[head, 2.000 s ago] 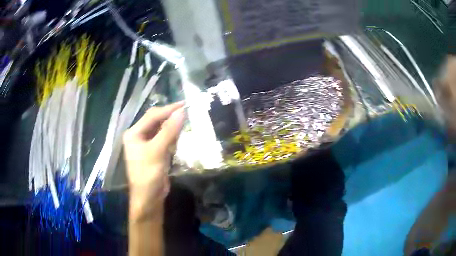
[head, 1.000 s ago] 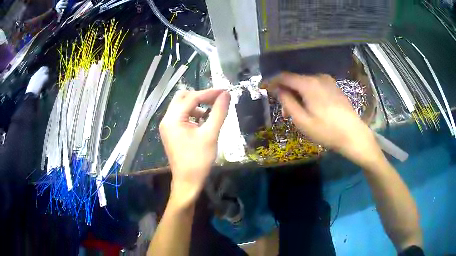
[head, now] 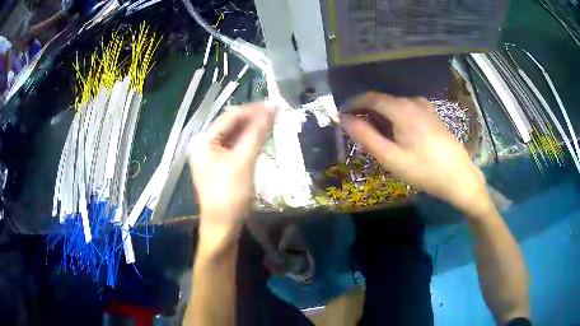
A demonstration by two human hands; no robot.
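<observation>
My left hand (head: 226, 156) is blurred, just left of the bright work point (head: 318, 109) under the pale machine head (head: 296, 48). Its thumb and fingertips are close together; whether they hold anything cannot be told. My right hand (head: 407, 143) is right of the work point, thumb and index fingertips close beside it; any small piece between them cannot be made out. It partly covers the heap of tiny silver pieces (head: 453, 118). Small yellow pieces (head: 369, 188) lie at the heap's near edge. A bright white sheet (head: 286, 165) lies below the head.
White sleeved wires (head: 102, 146) with yellow and blue ends lie at the left. Several loose white strips (head: 181, 134) lie nearer my left hand. A second wire bundle (head: 505, 95) lies right of the tray. A grey cable (head: 232, 44) curves beside the machine head. A labelled panel (head: 416, 28) hangs behind.
My right hand came into view and moved to the work point. My left hand moved to the work point, then slightly back left. The other person's gloved hand at the far left has left view.
</observation>
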